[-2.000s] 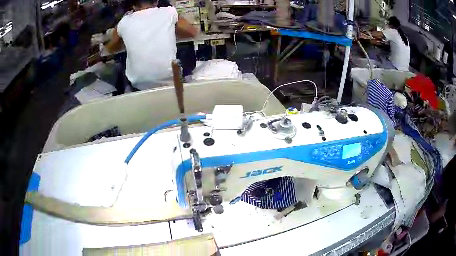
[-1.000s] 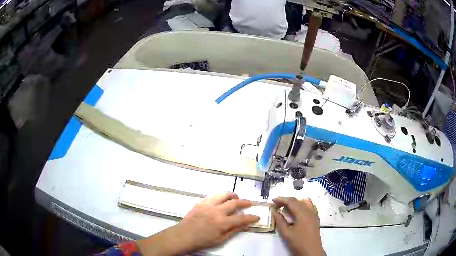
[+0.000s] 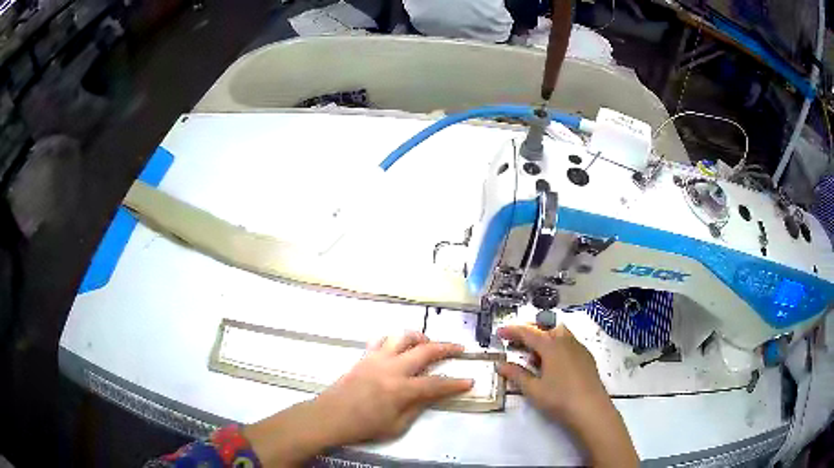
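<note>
A khaki fabric band (image 3: 216, 358) lies flat on the table in front of the machine, with a white strip (image 3: 274, 351) on top and khaki showing round its edges. My left hand (image 3: 389, 388) lies over its middle, fingers spread and pressing on the strip. My right hand (image 3: 553, 370) is at the band's right end, thumb and fingertips at its corner; whether they pinch it is hard to tell. The presser foot (image 3: 485, 327) is just behind the band's right end. The sewing machine (image 3: 640, 260) stands at the right.
Joined khaki bands (image 3: 247, 251) trail left from the foot to blue tape (image 3: 114, 247) at the table's left end. A cream trough (image 3: 411, 78) runs behind the table (image 3: 366, 210). Striped cloth (image 3: 631, 318) is bunched under the machine arm. A blue hose (image 3: 448, 119) curves behind the head.
My view has swung down and left from the machine. Both hands have come into view on the band. Over the last second, my right hand has moved slightly up towards the foot.
</note>
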